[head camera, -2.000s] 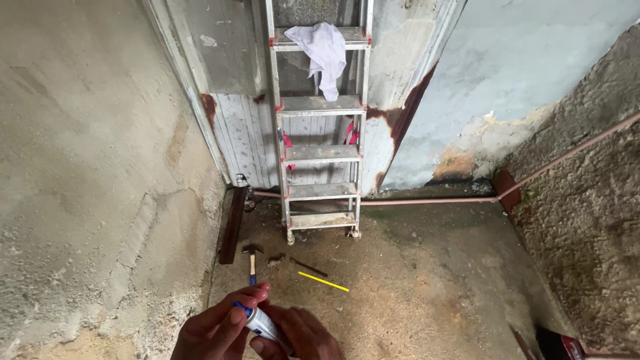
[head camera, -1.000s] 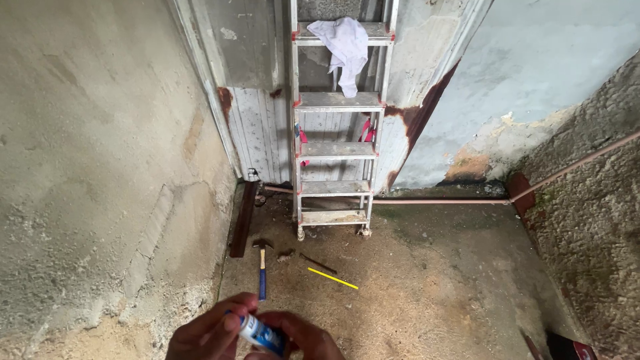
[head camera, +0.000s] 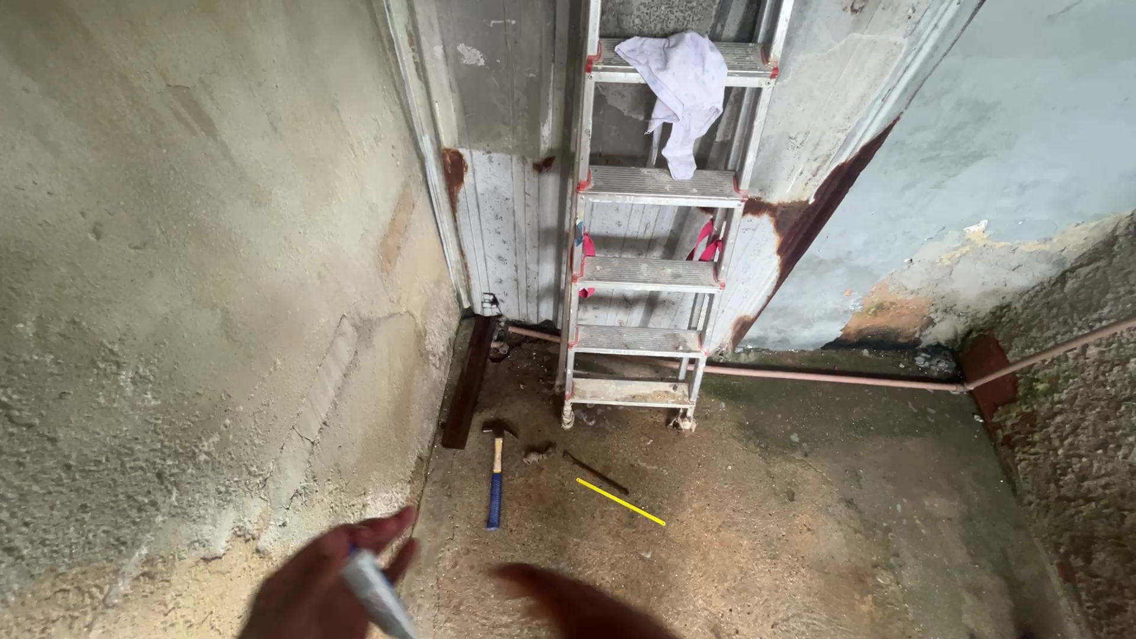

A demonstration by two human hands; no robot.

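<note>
A small white and blue tube (head camera: 377,593) is held in my left hand (head camera: 315,581), at the bottom of the view left of centre. My right hand (head camera: 577,608) is blurred at the bottom edge, apart from the tube, and its fingers are mostly out of clear sight; whether it is closed cannot be made out. Beyond the hands, a claw hammer (head camera: 495,484) with a blue grip lies on the concrete floor. To its right are a thin yellow strip (head camera: 621,501) and a dark, rusty-looking rod (head camera: 595,472).
An aluminium stepladder (head camera: 652,273) stands against a rusted metal door, a white cloth (head camera: 683,89) draped over one step. A dark brown bar (head camera: 469,382) lies by the rough left wall. A pink pipe (head camera: 834,380) runs along the back wall's foot.
My right hand has come away from the tube, which both hands were around before. The tube stays in my left hand, which has moved left.
</note>
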